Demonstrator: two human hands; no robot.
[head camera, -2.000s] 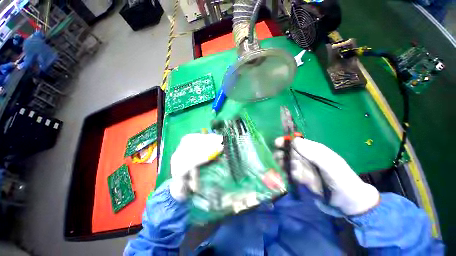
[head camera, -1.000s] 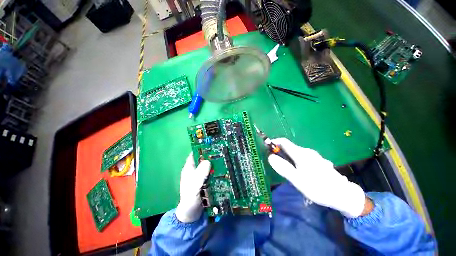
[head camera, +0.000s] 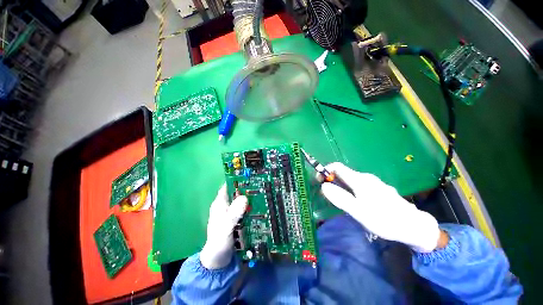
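A green circuit board (head camera: 259, 208) is held component side up above the front of the green mat (head camera: 184, 205). Tall black parts run down its middle, a light-green connector strip lines its right edge, and a red part is at its lower right corner. My gloved left hand (head camera: 221, 229) grips the board's left edge, thumb on top. My gloved right hand (head camera: 381, 208) is closed around side cutters (head camera: 321, 171) with orange-red and black handles. Their metal jaws point up and left, close to the board's right edge. The grip below is hidden by my glove.
A fume hood (head camera: 272, 89) hangs over a blue tool (head camera: 226, 124). A spare board (head camera: 187, 116) lies rear left. Black tweezers (head camera: 342, 109) and an iron stand (head camera: 376, 80) are rear right. A black tray (head camera: 59, 196) at left holds two boards and a yellow coil (head camera: 136, 199).
From two seconds ago, the blurred, tilted board has come to face up squarely, and my left hand has moved to its left edge. In the last second the board and hands barely moved; the view shifted slightly.
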